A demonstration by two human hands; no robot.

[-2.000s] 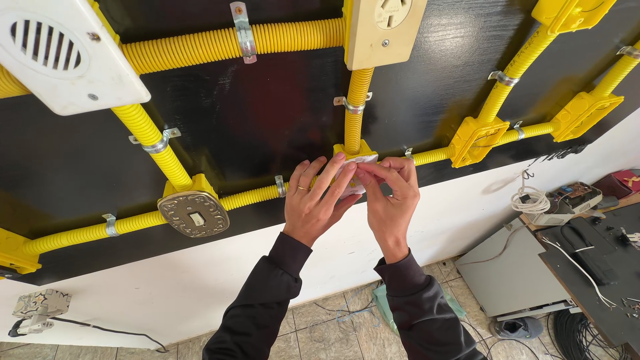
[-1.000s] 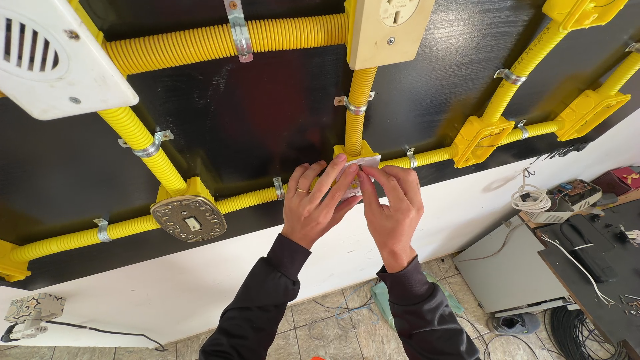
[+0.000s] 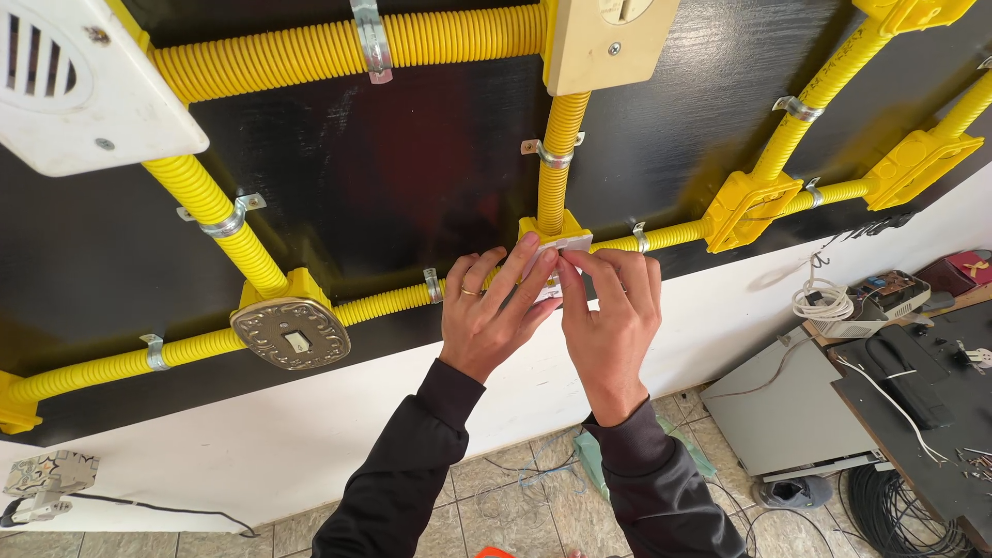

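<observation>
A white wall plate (image 3: 574,242) lies over a yellow electrical box (image 3: 573,223) on the black board, below a vertical yellow corrugated conduit (image 3: 563,124). My left hand (image 3: 493,306) presses its fingers on the plate's left part and face. My right hand (image 3: 612,310) has thumb and index finger pinched together at the middle of the plate; whatever small thing may be between them is hidden by the fingertips. To the left, an ornate metal switch plate (image 3: 291,333) covers another box. Above is a beige outlet plate (image 3: 608,46) with a screw.
Yellow conduits with metal clamps and uncovered yellow boxes (image 3: 748,209) run rightward along the board. A white grille plate (image 3: 101,85) is at upper left. At right stand a dark worktable (image 3: 953,372) with tools and cables, and a grey cabinet (image 3: 783,411). Black cable coils (image 3: 891,504) lie on the tiled floor.
Both hands stay at the white plate, with only small shifts of the right fingers.
</observation>
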